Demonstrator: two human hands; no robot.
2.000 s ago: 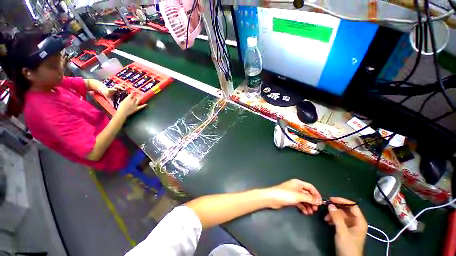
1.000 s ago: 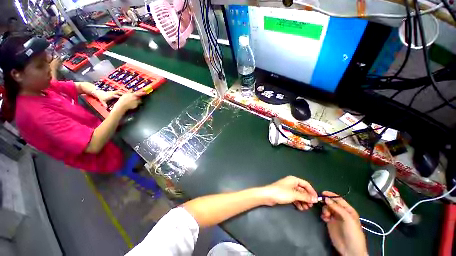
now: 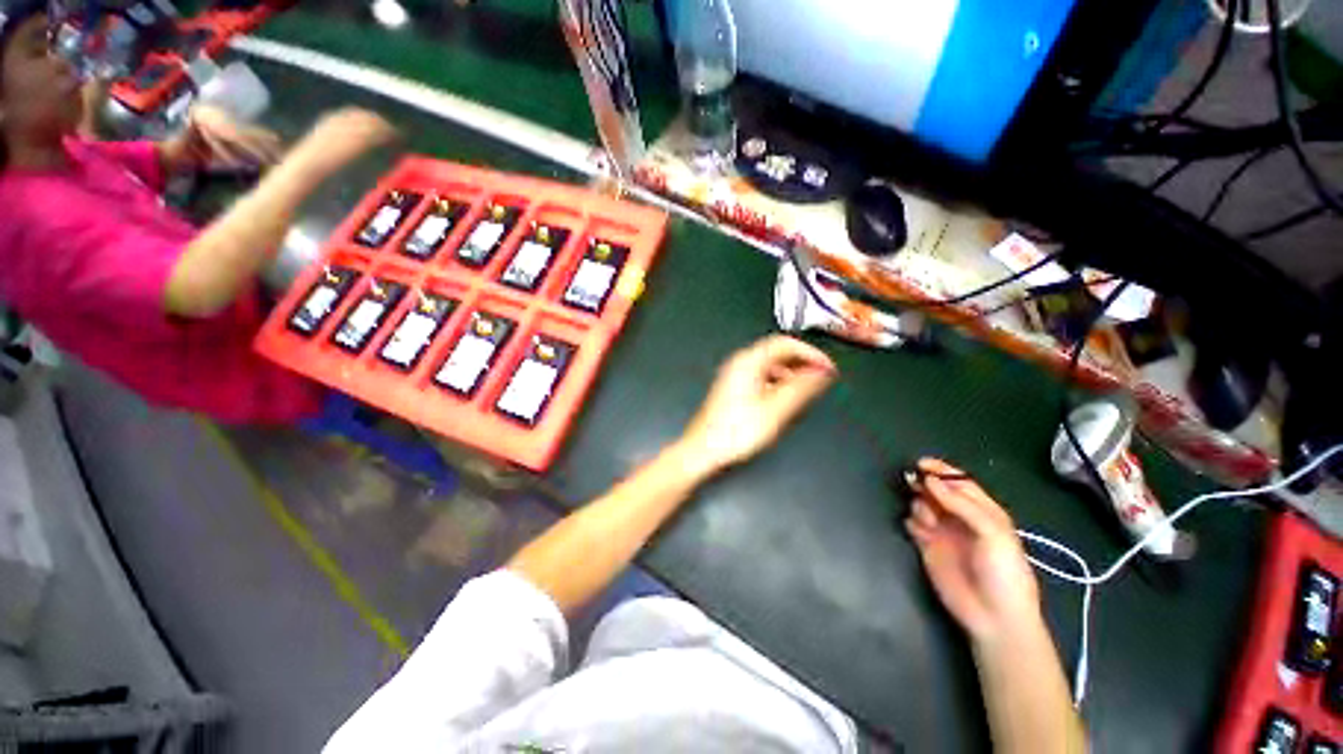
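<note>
My right hand (image 3: 972, 552) holds the end of a thin black cable (image 3: 931, 476) between thumb and fingers above the dark-green bench. My left hand (image 3: 759, 398) is raised over the bench with its fingers curled and thumb near the fingertips; nothing is visible in it. A red-orange tray (image 3: 438, 280) lies to the left of my left hand, with black handheld devices (image 3: 535, 377) with white labels in two rows of pockets. A white cable (image 3: 1087, 578) lies to the right of my right hand.
A second red tray (image 3: 1261, 648) is cut off at the right edge. Two white scanners (image 3: 1108, 469) lie behind my hands. A ledge holds a computer mouse (image 3: 876, 218), a bottle (image 3: 709, 89) and a monitor (image 3: 884, 59). A co-worker in pink (image 3: 89, 280) is at left.
The filled red-orange tray now lies closer, over the taped wires. My hands have moved apart, my left hand up and left. The view has tilted down, and the co-worker's hands are off the tray.
</note>
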